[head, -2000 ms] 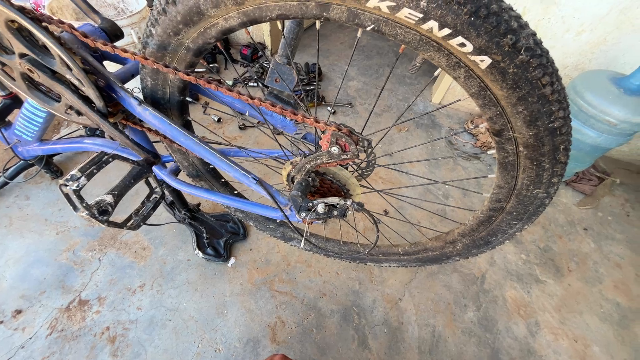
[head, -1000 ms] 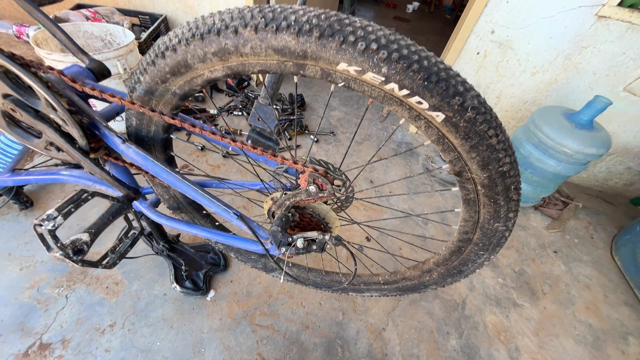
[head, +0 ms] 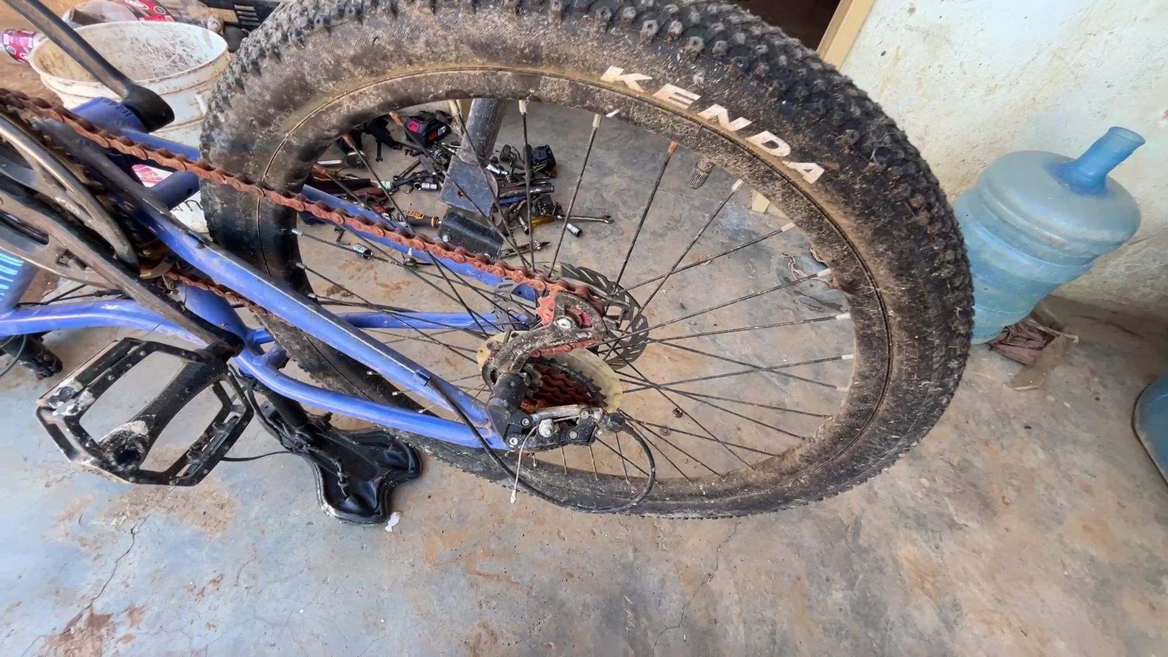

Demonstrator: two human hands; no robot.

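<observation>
Neither of my hands is in view. A blue bicycle frame (head: 338,347) rests upside down, its black saddle (head: 360,474) on the concrete floor. The rear wheel's muddy Kenda tire (head: 899,301) fills the middle. A rusty chain (head: 365,224) runs from the chainring (head: 55,210) at the left to the rear hub. There a rear derailleur (head: 547,420) sits beside the rusty sprockets (head: 557,383), with a loose-looking cable loop below. Behind the hub shows a brake disc (head: 630,319). A black platform pedal (head: 146,411) sticks out at the lower left.
Several tools (head: 520,192) lie scattered on the floor behind the wheel, partly seen through the spokes. A dirty white bucket (head: 137,64) stands at the upper left. At the right, a blue water jug (head: 1040,228) stands by the wall, with a crumpled brown scrap (head: 1027,338) near its base.
The view has shifted, now showing more of the bucket and the water jug than two seconds ago. Nothing on the bicycle has plainly changed.
</observation>
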